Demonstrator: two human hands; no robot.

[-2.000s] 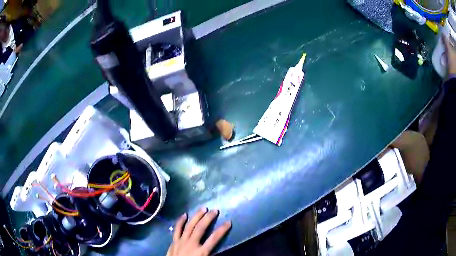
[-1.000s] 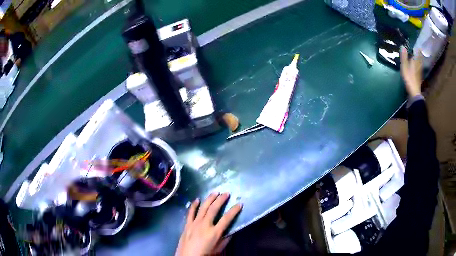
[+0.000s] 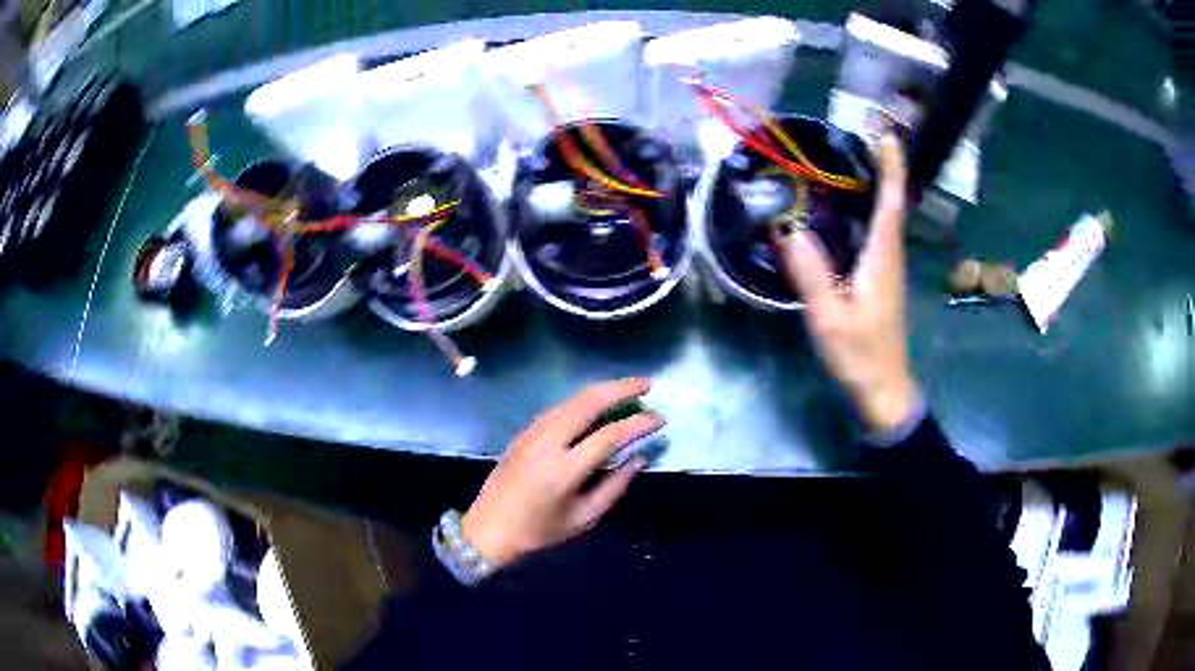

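Several white camera housings with round black open insides stand in a row. The rightmost camera housing [image 3: 747,269] has red and yellow leads [image 3: 786,155] rising from it. My right hand [image 3: 858,308] is over its right side, fingers spread, thumb over the black opening; it is slightly blurred and seems to hold nothing. My left hand [image 3: 564,465] is near the bench's front edge, below the second camera housing from the right [image 3: 603,275], fingers bent and apart, with nothing seen in it.
A black upright device [image 3: 963,85] stands behind my right hand. A white glue tube [image 3: 1064,269] lies at the right, with a small brown object [image 3: 986,278] beside it. Cartons with white parts [image 3: 197,564] are below the bench at left and right. A black tray-like thing [image 3: 59,171] is far left.
The view has swung left to face the housing row. My right hand has moved from beside the flask at the far right to the rightmost housing. My left hand is still near the bench edge.
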